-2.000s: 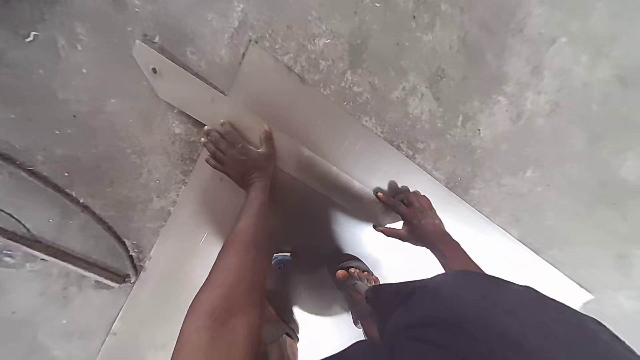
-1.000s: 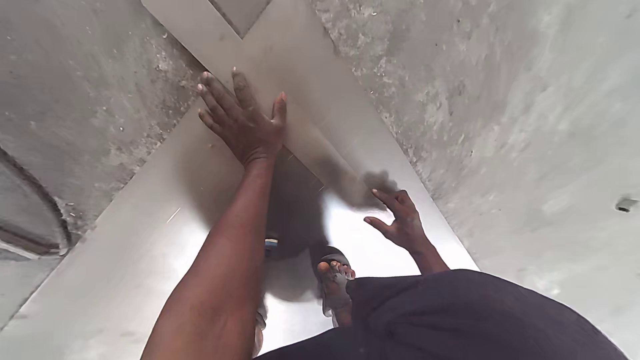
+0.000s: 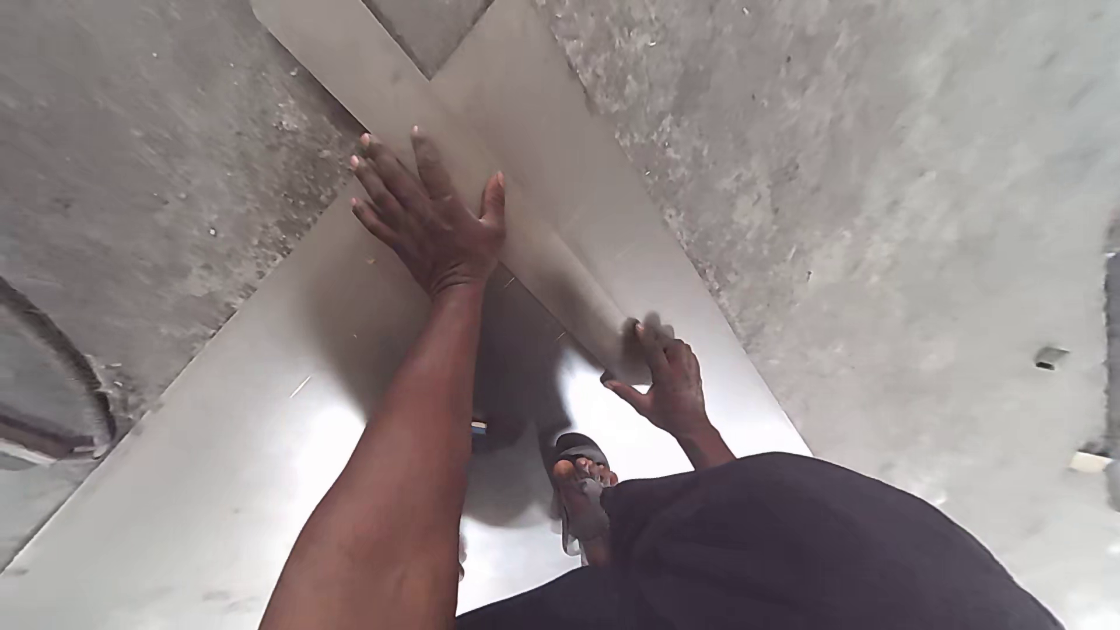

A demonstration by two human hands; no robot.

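A long flat metal strip (image 3: 542, 254) lies diagonally across a large shiny metal sheet (image 3: 262, 376) on the floor. Its upper left end reaches past the sheet's edge and out of view. My left hand (image 3: 437, 219) rests flat on the strip's lower left edge, fingers spread, holding nothing. At the strip's lower right end is my right hand (image 3: 669, 381), thumb and fingers apart around the corner; whether they touch the metal is unclear. Both hands cast dark reflections on the sheet.
My sandalled foot (image 3: 582, 490) is on the sheet, below the strip. Rough concrete floor (image 3: 831, 219) surrounds the sheet. A curved dark object (image 3: 61, 350) lies at the left edge, and a small metal piece (image 3: 1050, 357) on the floor at the right.
The view has shifted closer, so the strip's far end, seen two seconds ago, is out of frame. Both hands remain near the same parts of the strip.
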